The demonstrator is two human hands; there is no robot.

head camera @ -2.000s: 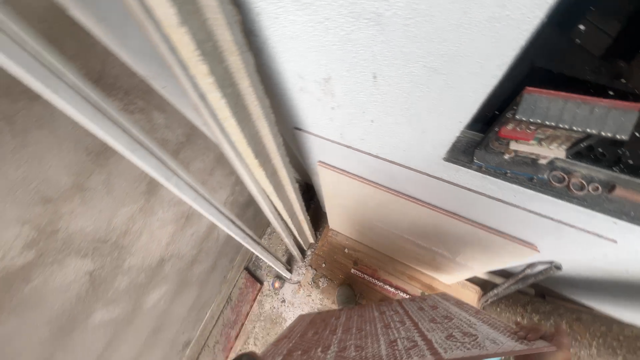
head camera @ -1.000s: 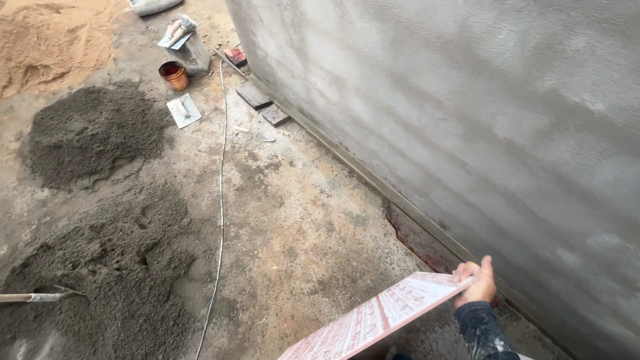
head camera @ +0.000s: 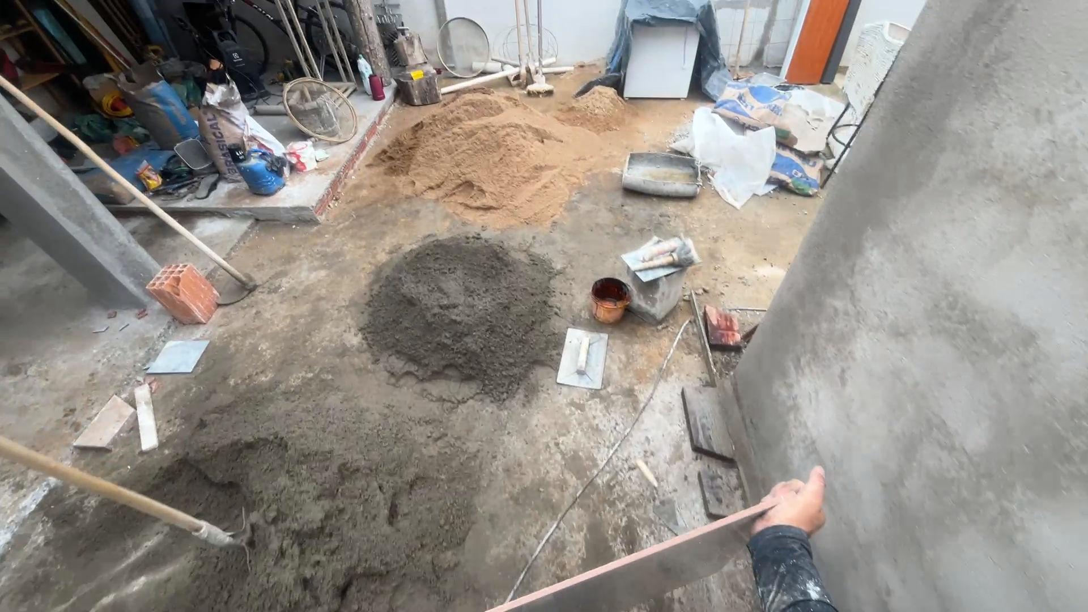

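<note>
A large ceramic tile [head camera: 646,565], seen nearly edge-on with a pinkish edge and a grey face, slants up from the bottom centre. My right hand [head camera: 795,506], in a dark sleeve spattered with pale marks, grips its upper right end beside the grey rendered wall [head camera: 926,340]. My left hand is out of view, as is the lower end of the tile. Dark flat pieces [head camera: 707,423] lie along the wall's foot, just beyond the hand. A plastering float [head camera: 582,359] rests on the ground near an orange bucket [head camera: 609,299] and a block [head camera: 656,293] bearing more tools.
Two grey mortar heaps [head camera: 463,310] [head camera: 340,510] cover the ground ahead and at left. A long-handled tool [head camera: 110,489] stands in the nearer heap. A pale cord [head camera: 599,472] crosses the floor. Farther off are a sand pile [head camera: 501,153], a trough [head camera: 661,176] and a hollow brick [head camera: 183,293].
The view has swung up and across the yard. The tile's patterned pinkish back showed a second ago; now it appears nearly edge-on with a grey face. My right hand still holds its end.
</note>
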